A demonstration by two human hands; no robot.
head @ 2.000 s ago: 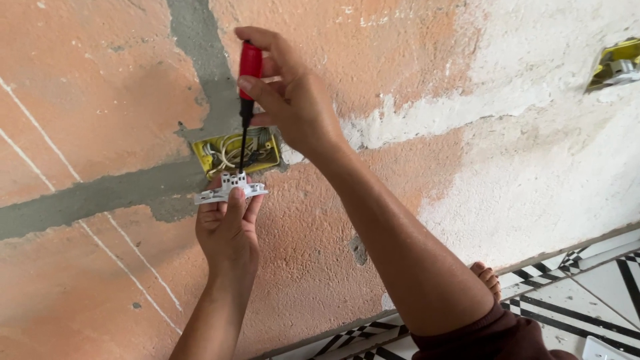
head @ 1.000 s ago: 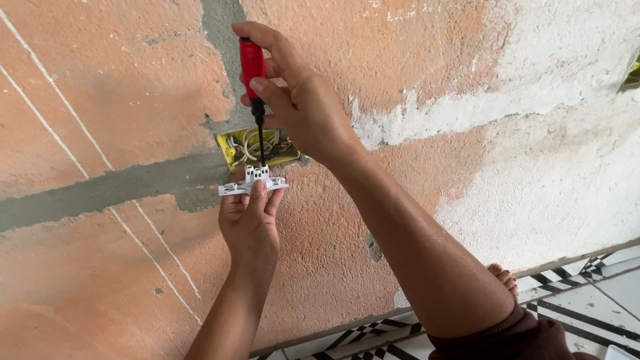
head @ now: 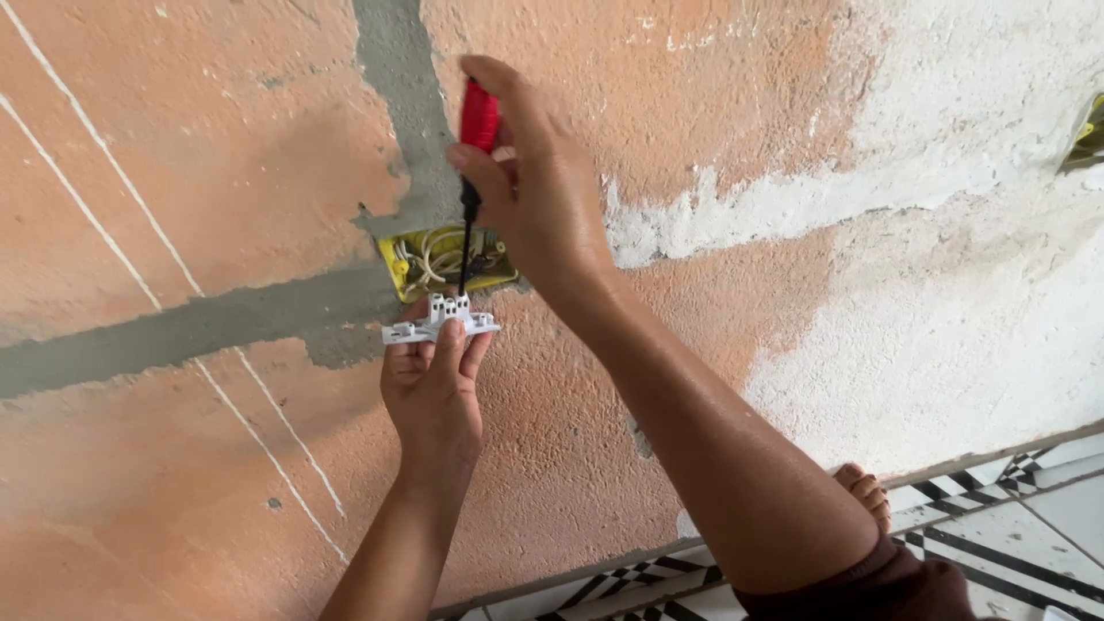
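My left hand (head: 435, 392) holds a white plastic electrical socket module on its mounting frame (head: 448, 321), thumb in front and fingers behind, with the terminals facing up. My right hand (head: 548, 181) grips a screwdriver (head: 479, 116) by its red and black handle. The screwdriver's thin shaft points down, and its tip meets a terminal at the right of the module's top; the exact slot is too small to tell. Just behind and above the module, a yellow electrical box (head: 397, 269) is set in the wall, with pale wires (head: 438, 259) coiled inside.
The rough orange and white wall (head: 552, 414) has grey mortar strips (head: 172, 319) running to the box. A second yellow box (head: 1088, 129) sits at the far right edge. Below are a patterned tile floor (head: 1000, 561) and a bare foot (head: 865, 494).
The right-hand fingers have shifted around the screwdriver handle. The screwdriver remains at the module's terminals, and the left hand still holds the module. The view has shifted slightly.
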